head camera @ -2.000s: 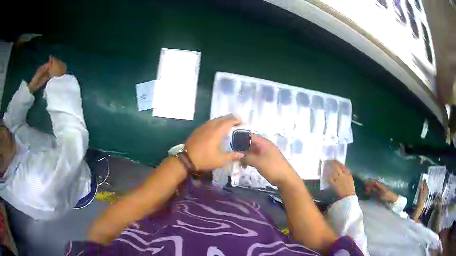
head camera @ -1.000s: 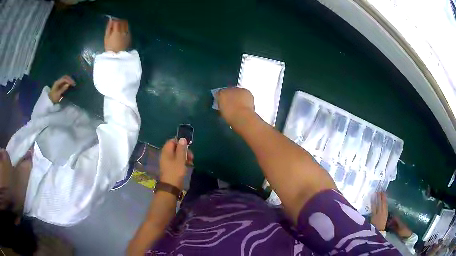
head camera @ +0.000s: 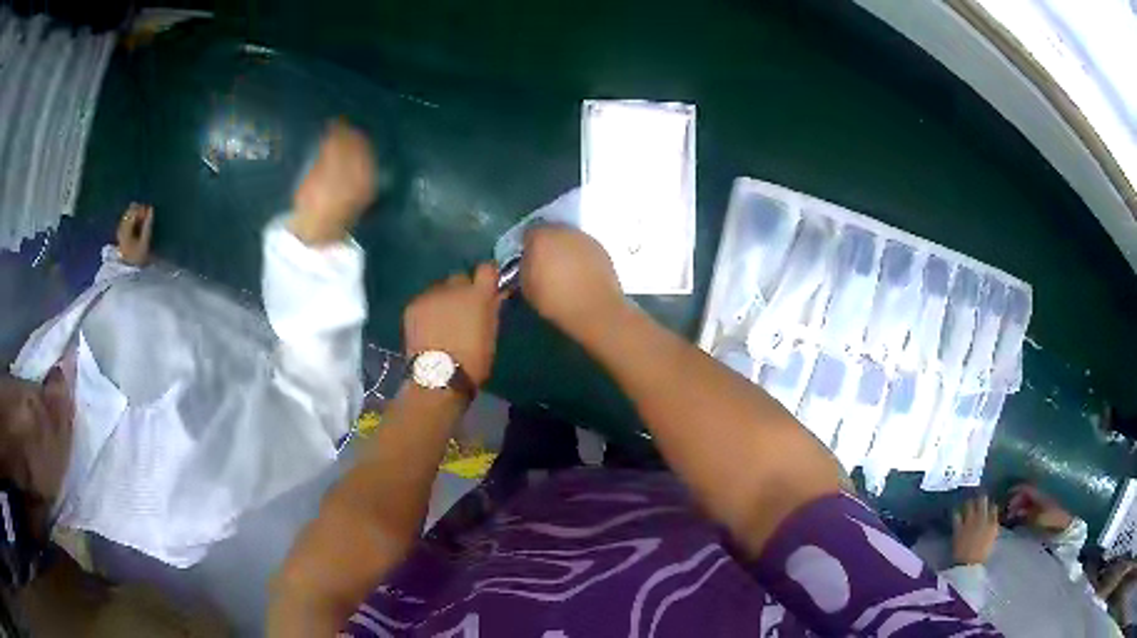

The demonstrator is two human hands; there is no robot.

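Observation:
My left hand, with a wristwatch on its wrist, holds a small dark watch-like device seen edge-on. My right hand is close beside it, with its fingers closed around the near end of a thin pale sleeve. The device and the sleeve meet between my hands; how far one is inside the other is hidden by my fingers. The sleeve's far end lies against the left side of a white rectangular stack.
A white tray with rows of bagged devices lies on the green bench to the right. A neighbour in a white smock reaches over the bench at left. Another person's hands are at lower right. A jagged white pile stands at upper left.
My left hand has moved up and right with the device to meet my right hand. The sleeve now shows between them. The neighbour's raised hand has moved down and right.

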